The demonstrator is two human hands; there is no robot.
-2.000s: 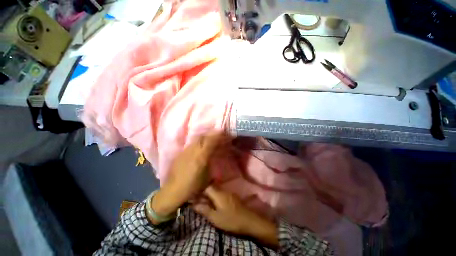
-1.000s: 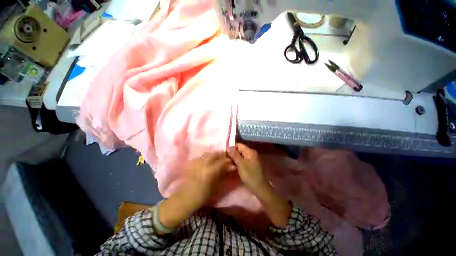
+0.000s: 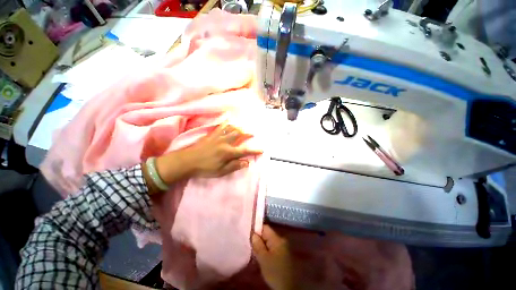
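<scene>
The pink fabric [image 3: 209, 226] lies over the table left of the needle area and hangs over the front edge. Its narrow folded edge [image 3: 259, 195] runs from the bright needle area [image 3: 273, 105] down to the table edge. My left hand [image 3: 218, 152] lies flat on the fabric just below the needle area, fingers spread and pointing right. My right hand [image 3: 274, 255] pinches the folded edge between thumb and finger at the table's front edge; its lower part is dim. The white machine head [image 3: 362, 68] stands above.
Black-handled scissors [image 3: 339, 119] and pink snips [image 3: 383, 155] lie beneath the machine arm. A grey measuring scale [image 3: 339, 221] runs along the front edge. White sheets [image 3: 102, 68] lie at left, an older beige machine [image 3: 25, 51] at far left, a red tray [image 3: 176, 7] behind.
The view has tilted up, showing more of the machine head. My left hand has moved from the lap side up onto the fabric near the needle. My right hand remains at the folded edge.
</scene>
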